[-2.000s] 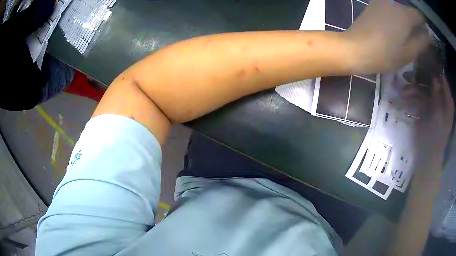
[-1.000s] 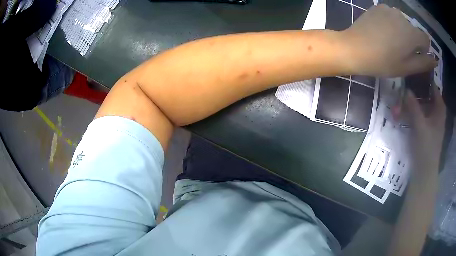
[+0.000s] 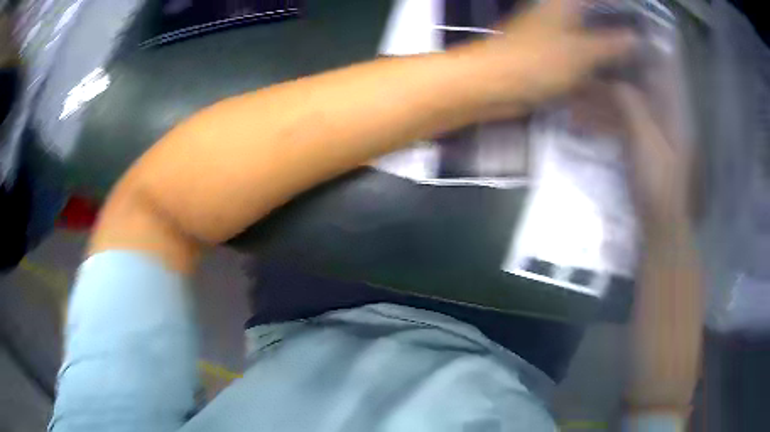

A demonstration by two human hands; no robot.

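Note:
The view is blurred by motion. A sheet of black rectangular pieces with white lines (image 3: 498,156) lies on the dark green bench, partly under my left forearm. Beside it lies a white sheet with cut-out openings near its lower end (image 3: 574,202). My left hand (image 3: 553,55) is above the sheets at the upper right, its fingers pointing right. My right hand (image 3: 637,114) is just below and right of it, close to the left fingertips. Something dark shows between the hands, but blur hides what it is and whether either hand grips it.
A dark flat object with pale edge lines (image 3: 224,13) lies at the bench's top left. Pale, shiny sheets or strips (image 3: 84,93) are at far left. A red stool part (image 3: 78,211) shows below the bench edge. Blurred pale, translucent material (image 3: 743,287) is at far right.
The camera view has shifted, so the bench and sheets appear further left, and more of the dark object shows at top left. The dark piece seen between my hands is now blurred.

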